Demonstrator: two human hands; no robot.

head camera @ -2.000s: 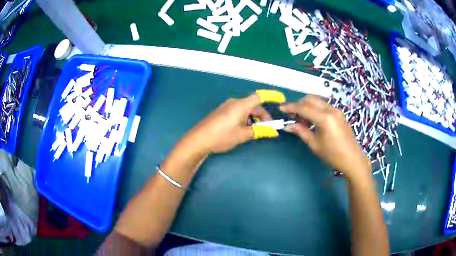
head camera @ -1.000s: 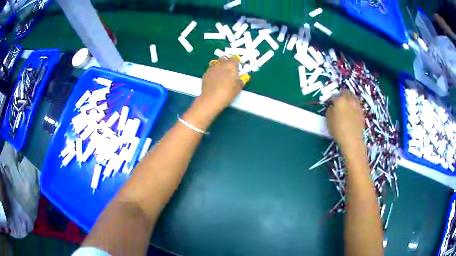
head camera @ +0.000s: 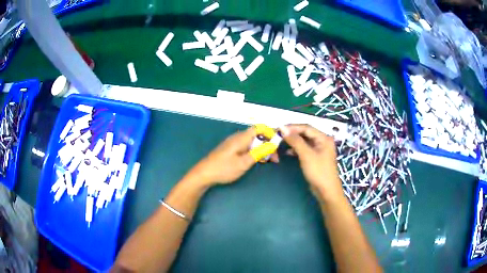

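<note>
My left hand (head camera: 235,154), with yellow finger cots on its fingertips, holds a white sleeve (head camera: 276,139) in front of me, just below the long white strip. My right hand (head camera: 309,149) meets it from the right, its fingertips pinched at the sleeve's end. A stem between the right fingertips is too small and blurred to tell. Loose white sleeves (head camera: 229,50) lie in a pile at the top centre. A tangled heap of wired stems (head camera: 374,122) with dark red ends lies to the right of my right hand.
A blue tray (head camera: 80,240) at left holds white pieces, with one sleeve at its right rim. A grey post (head camera: 53,45) and a round white item (head camera: 60,86) stand at upper left. A blue tray of white pieces (head camera: 446,117) is at right. Clear plastic bags (head camera: 446,40) lie at upper right.
My left hand has come back from the sleeve pile with a white sleeve. My right hand has left the stem heap and moved left to meet it.
</note>
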